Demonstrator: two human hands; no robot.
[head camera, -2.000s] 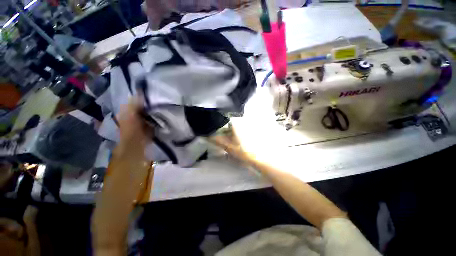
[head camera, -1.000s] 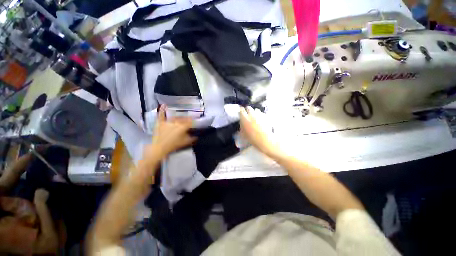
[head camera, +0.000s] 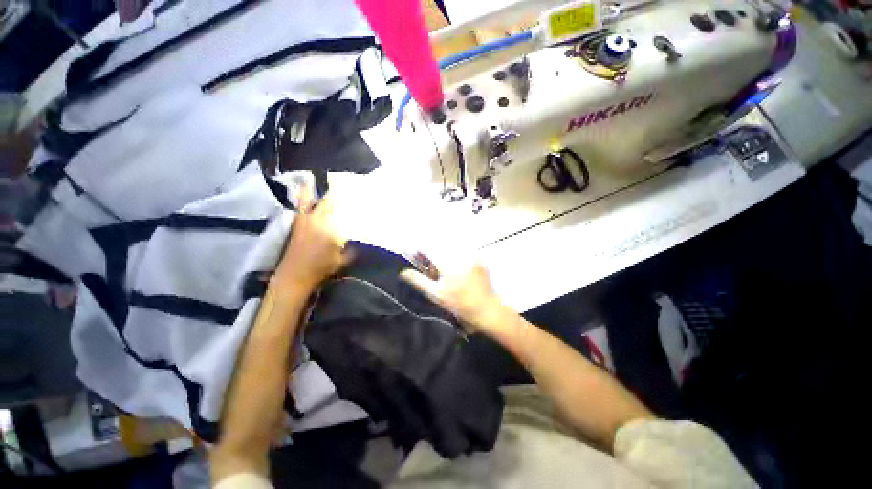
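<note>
A black panel (head camera: 402, 353) with a pale curved seam line hangs over the table's front edge towards my lap. Pale panels (head camera: 191, 258) with black strips lie heaped at left. My left hand (head camera: 316, 244) grips the cloth where pale and black parts meet, left of the presser foot. My right hand (head camera: 464, 291) holds the black panel's upper right edge, thumb and fingers close together. The presser foot and needle (head camera: 483, 202) are above and right of my hands, with no cloth seen under them. Glare hides part of the bed beside them.
The cream sewing machine (head camera: 612, 143) stands at right on its long white bed (head camera: 631, 229). Black scissors (head camera: 563, 171) hang on its body. A pink tube (head camera: 406, 48) and a blue hose (head camera: 492, 46) are at the head's left end. A control panel (head camera: 760, 153) is at right.
The view has shifted, and the machine appears further left. The black panel is now spread below my hands and over the table edge. The pale cloth is spread wider at left.
</note>
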